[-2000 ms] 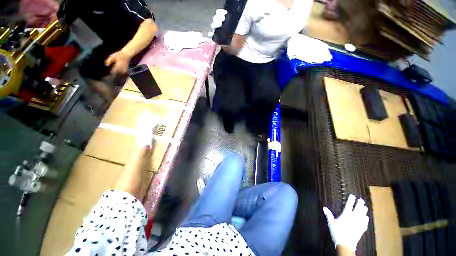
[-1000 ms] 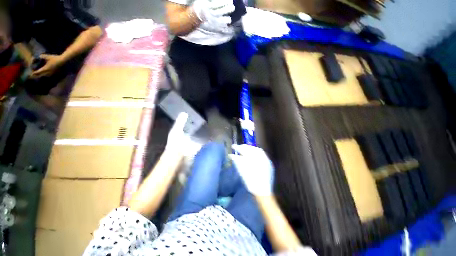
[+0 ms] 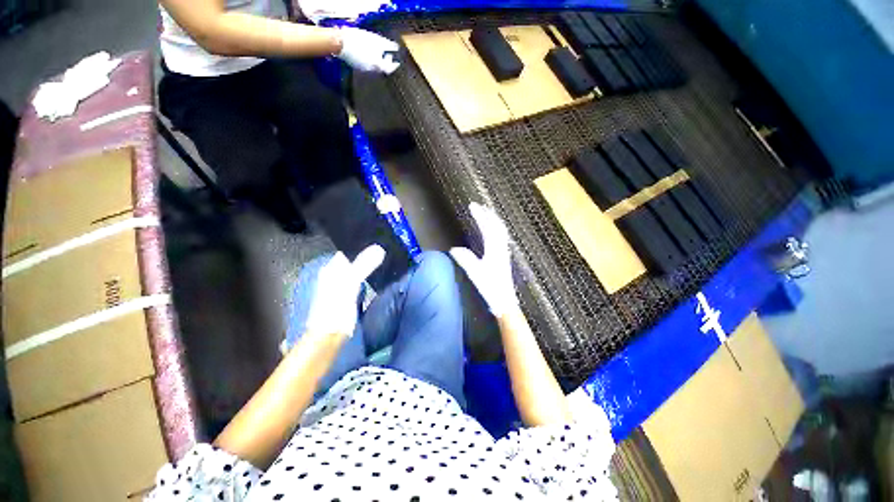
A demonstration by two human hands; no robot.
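My left hand (image 3: 338,292), in a white glove, holds a black box part (image 3: 365,225) by its near end, above my lap. The part is tilted and slightly blurred. My right hand (image 3: 490,263), also gloved in white, is open and empty beside the belt's rounded front end. On the mesh belt (image 3: 510,196), the nearer cardboard sheet (image 3: 588,231) bears several black parts in rows at its far side. The farther cardboard sheet (image 3: 446,78) has two separate black parts and more rows at its right.
A cardboard-covered bench (image 3: 78,333) with pale strips runs along the left. A person's gloved hand (image 3: 369,49) is over the belt's far corner. Blue wrap (image 3: 647,377) edges the belt. Spare cardboard sheets (image 3: 720,417) are stacked at lower right. A teal machine (image 3: 814,88) stands at upper right.
My view has turned right. My left hand went from the bench to above my lap with a black part. My right hand moved off the belt, to my lap, then back towards the belt edge.
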